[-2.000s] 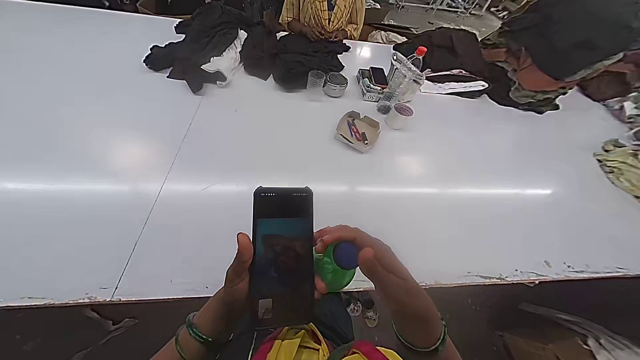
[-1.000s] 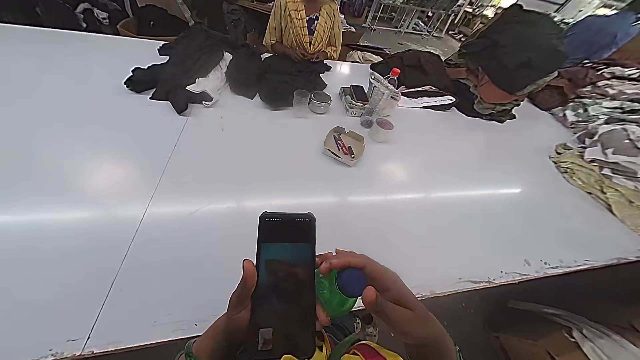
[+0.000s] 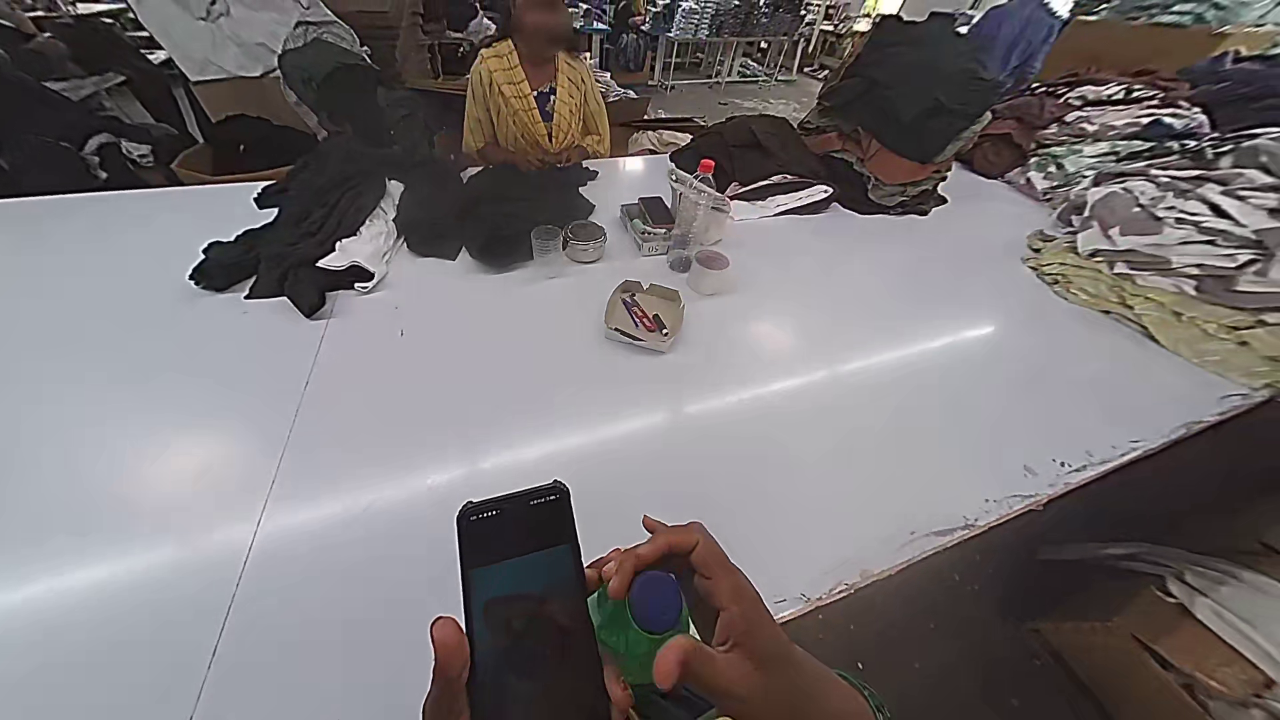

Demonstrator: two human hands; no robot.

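Observation:
A dark smartphone [image 3: 530,610] stands upright at the bottom middle of the head view, its screen lit dimly. My left hand [image 3: 450,665] holds it, thumb along its left edge. Just to its right is a green bottle [image 3: 630,635] with a blue cap [image 3: 656,602]. My right hand [image 3: 735,630] curls around the bottle, fingers at its top and thumb on the near side. The bottle's lower part is hidden. Beyond both hands lies the white table [image 3: 800,470].
On the table are a small open box of pens [image 3: 645,318], a clear plastic bottle [image 3: 690,225], a cup [image 3: 710,272], a glass [image 3: 547,248], a round steel container [image 3: 584,242] and dark garments [image 3: 300,225]. Fabric is heaped at right [image 3: 1170,220]. A person [image 3: 535,100] is across the table.
The view has tilted up and turned, bringing more of the far side and the right-hand fabric pile into sight. Both hands keep hold of the phone and the green bottle.

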